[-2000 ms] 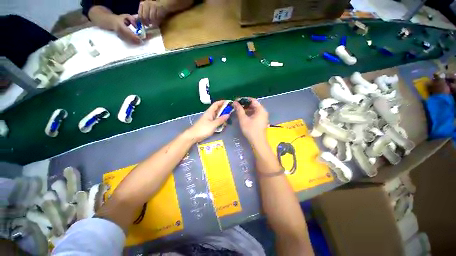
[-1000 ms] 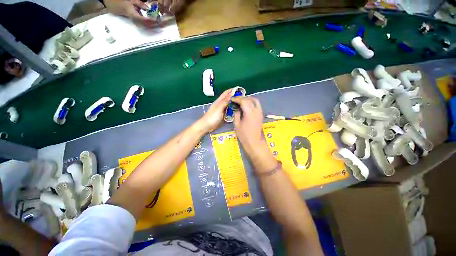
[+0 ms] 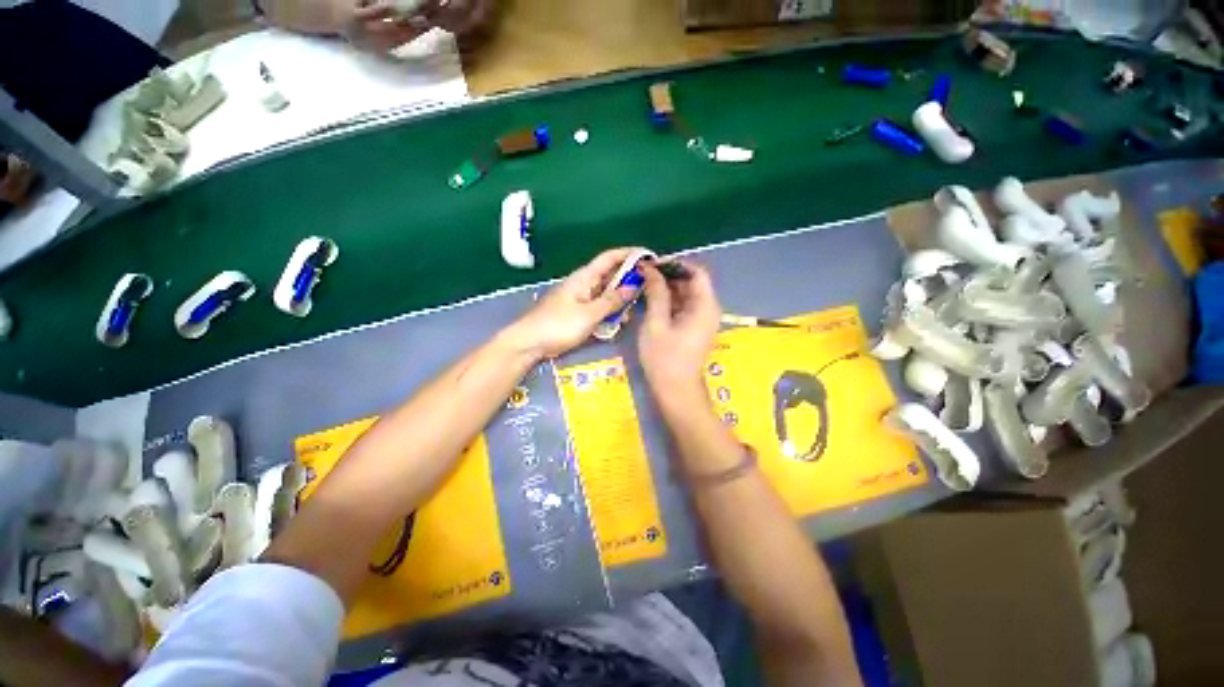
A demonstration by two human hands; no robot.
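My left hand (image 3: pixel 577 306) holds a white curved shell (image 3: pixel 612 322) with a blue part (image 3: pixel 631 279) inside, at the belt's near edge. My right hand (image 3: pixel 682 320) is at the shell's right side and pinches a small dark greenish piece (image 3: pixel 671 270), perhaps a circuit board. The fingers hide part of both. A white shell with blue inside (image 3: pixel 517 228) stands on the green belt (image 3: pixel 403 201) just beyond my hands.
Shells with blue parts (image 3: pixel 306 275) lie on the belt at left. Loose wired parts (image 3: pixel 524 141) lie farther back. Shell heaps flank me, at right (image 3: pixel 993 322) and left (image 3: pixel 161 517). A pen-like tool (image 3: pixel 752 321) lies by the yellow panel. Another person's hands (image 3: pixel 416 20) show across the belt.
A second ago my right fingers were pressed over the shell; now they are at its right side with the dark piece showing. The belt items appear farther left in view.
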